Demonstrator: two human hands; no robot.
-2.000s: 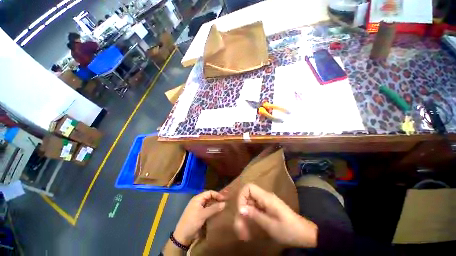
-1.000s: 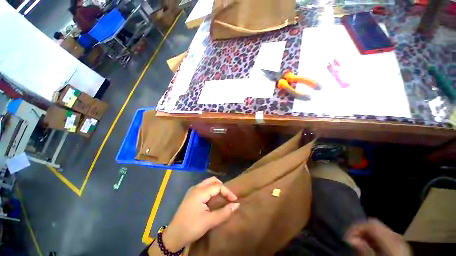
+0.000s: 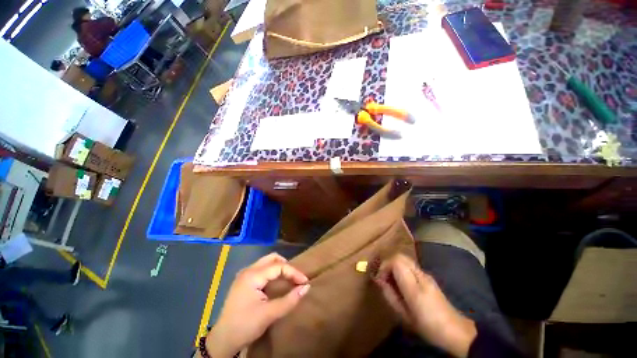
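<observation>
A brown handbag (image 3: 335, 314) lies on the lap, its top edge slanting up toward the desk. A small gold clasp (image 3: 362, 266) shows on its front. My left hand (image 3: 262, 301) pinches the bag near its top edge, thumb and forefinger together. My right hand (image 3: 419, 297) is over the bag just right of the clasp, fingers curled together. I cannot tell what is between its fingertips; no needle or thread can be made out.
The wooden desk (image 3: 447, 170) holds orange-handled pliers (image 3: 377, 117), a smartphone (image 3: 478, 38), white paper (image 3: 482, 119), another brown bag (image 3: 318, 24) and a green-handled tool (image 3: 591, 100). A blue crate (image 3: 262, 220) with a brown bag stands left. A cardboard box (image 3: 597, 287) is right.
My right hand has come back from the far right to the bag beside the clasp. My left hand keeps its pinch on the bag. The view has shifted a little.
</observation>
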